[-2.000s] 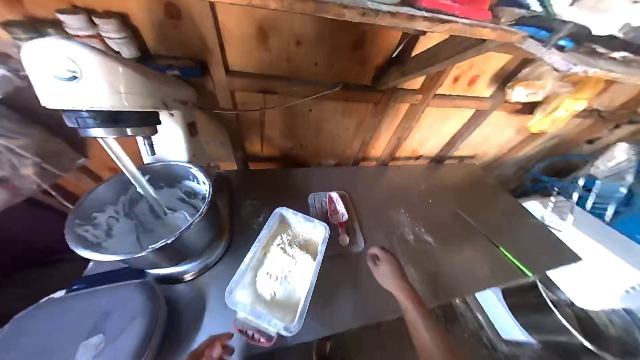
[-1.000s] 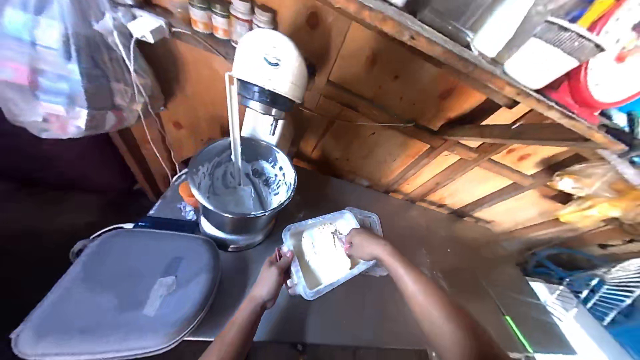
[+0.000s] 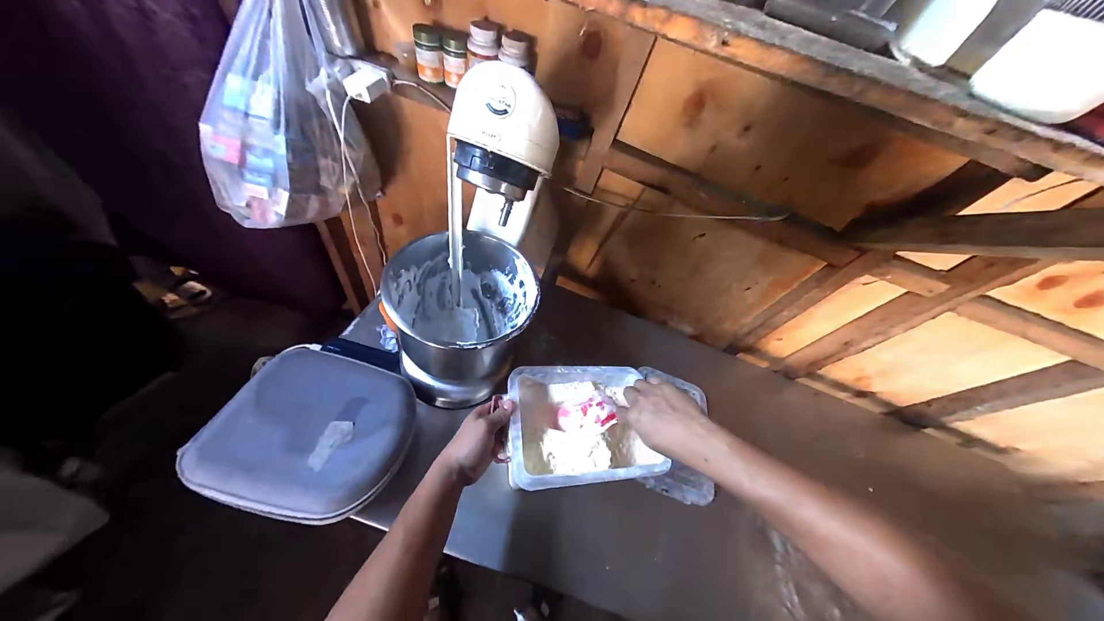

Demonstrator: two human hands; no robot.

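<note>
A clear plastic container (image 3: 589, 477) of white powder (image 3: 576, 450) stands on the table, partly over its clear lid (image 3: 687, 483). My left hand (image 3: 477, 442) grips the container's left end by its clip. My right hand (image 3: 662, 416) reaches over the right rim, its fingers closed on a red-and-white scoop (image 3: 588, 415) that lies in the powder; the scoop's handle is mostly hidden. Behind the container, the steel mixing bowl (image 3: 461, 349) of a cream stand mixer (image 3: 504, 108) holds a whitish, creamy mix, with a long spatula (image 3: 455, 224) upright in it.
A grey zippered case (image 3: 297, 431) lies at the left table edge. A plastic bag (image 3: 276, 147) hangs at the upper left beside a cord and plug adapter (image 3: 367, 83). Several spice jars (image 3: 481, 47) stand on a ledge. A wooden shelf (image 3: 828, 82) runs overhead at the right.
Both hands have come to the container, which now overlaps the lid. My right hand was on the bare table and now has the scoop, which earlier lay on the lid. The view has swung left.
</note>
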